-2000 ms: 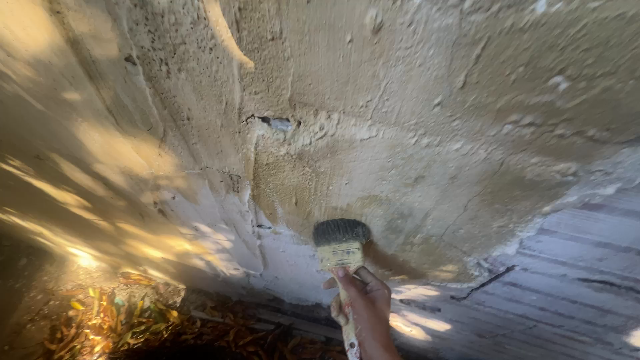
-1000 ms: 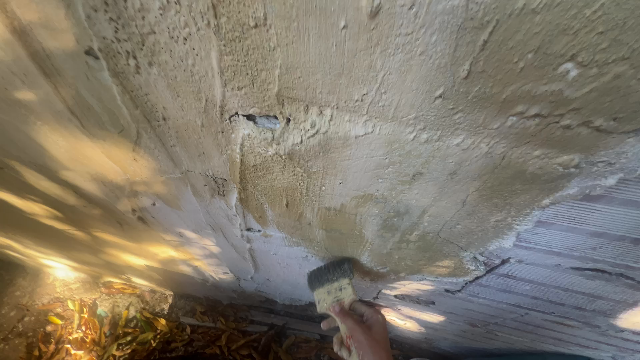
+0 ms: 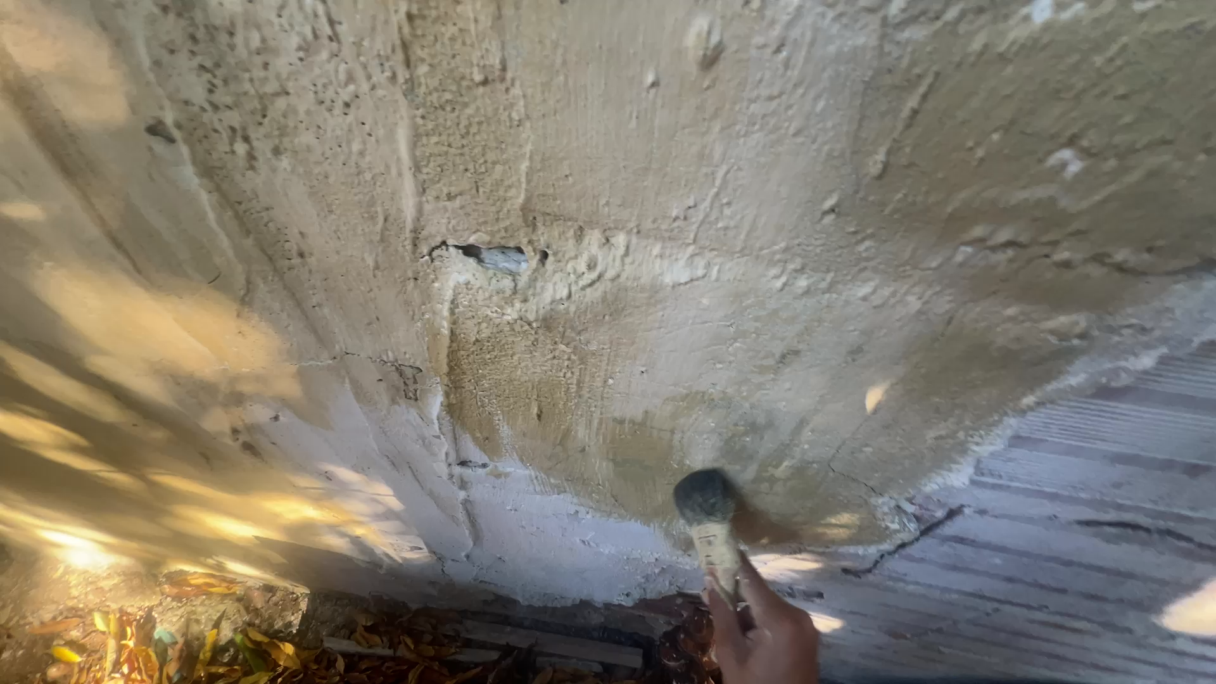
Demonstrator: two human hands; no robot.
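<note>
A flat paintbrush (image 3: 714,541) with dark bristles and a pale, paint-spattered ferrule is held in my right hand (image 3: 771,635), low and right of centre. Its bristles are against or very close to the lower part of a rough plastered wall (image 3: 617,380), just above the plaster's ragged lower edge. The wall around the bristles looks darker and damp. Higher on the wall, left of the brush, is a small hole (image 3: 496,257) with pale grey material inside. My left hand does not show.
Fallen leaves (image 3: 190,655) and wooden strips (image 3: 541,646) lie along the wall's foot. At the right is a grooved, pale surface (image 3: 1073,475) with a dark crack (image 3: 902,541) beside the plaster edge. A second wall face (image 3: 142,380), patched with sunlight, runs down the left.
My right hand still holds the brush low on the wall. The brush has turned, so its bristles now show narrower than before. The hand stays near the plaster's lower edge.
</note>
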